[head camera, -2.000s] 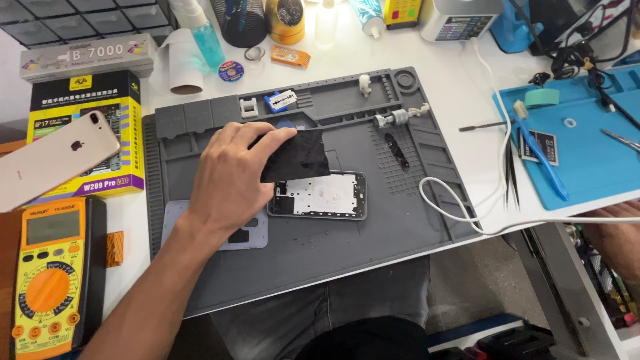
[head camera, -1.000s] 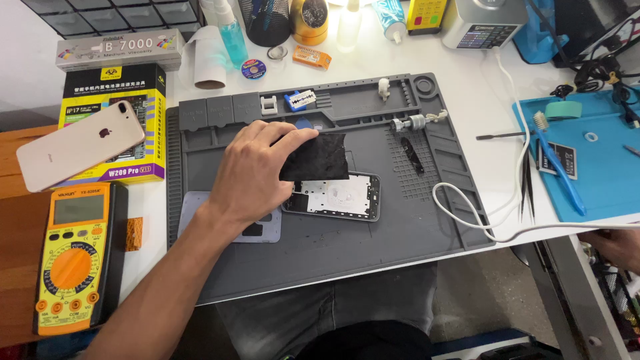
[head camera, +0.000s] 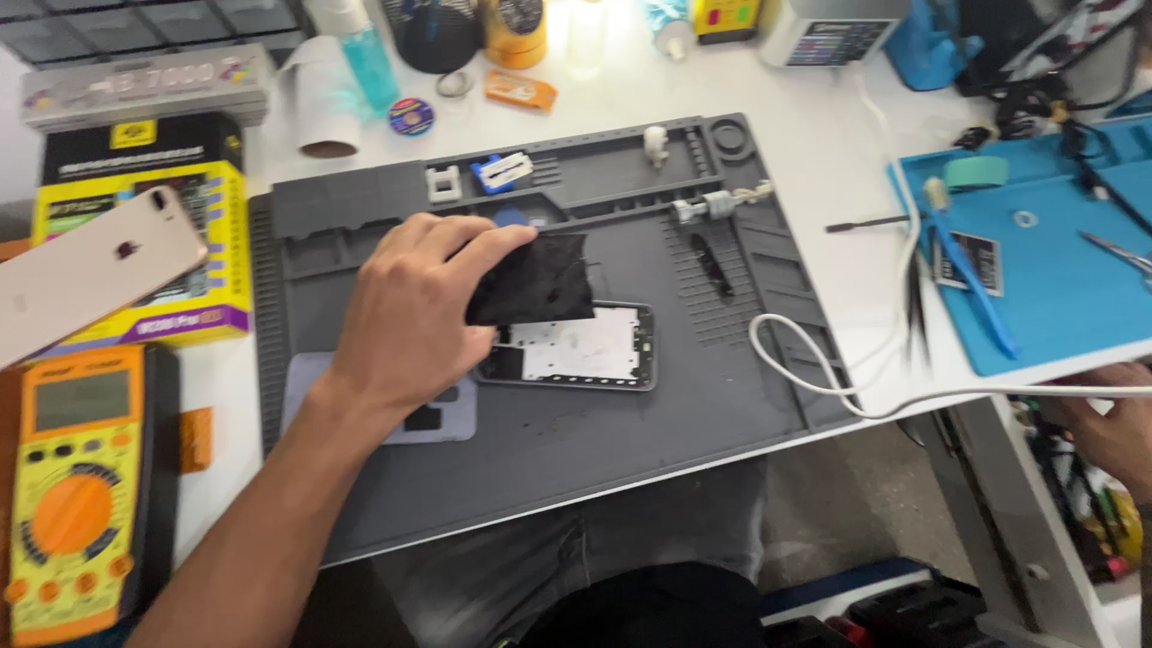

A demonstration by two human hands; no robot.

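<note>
My left hand (head camera: 423, 306) pinches a thin black sheet (head camera: 535, 281) between thumb and fingers, above an opened smartphone frame (head camera: 585, 346) with a bare metal mid-plate. Under my wrist lies a lavender-grey flat panel (head camera: 454, 416), partly covered by the hand. Both rest on a grey silicone repair mat (head camera: 576, 468). At the far right edge, my right hand (head camera: 1116, 418) reaches into an open drawer (head camera: 1008, 450) below the tabletop; its fingertips are hidden, so what it touches cannot be told.
A yellow multimeter (head camera: 76, 504), a boxed product (head camera: 144, 234) and a rose-gold phone (head camera: 108, 274) stand left. A razor blade (head camera: 506, 171) lies on the mat's back. A white cable (head camera: 801, 378) loops at right, near tweezers (head camera: 915, 315) and a blue mat (head camera: 1062, 261) with a blue brush (head camera: 976, 288).
The left hand keeps its hold on the black sheet above the phone frame. More of the right hand shows at the drawer than a second ago.
</note>
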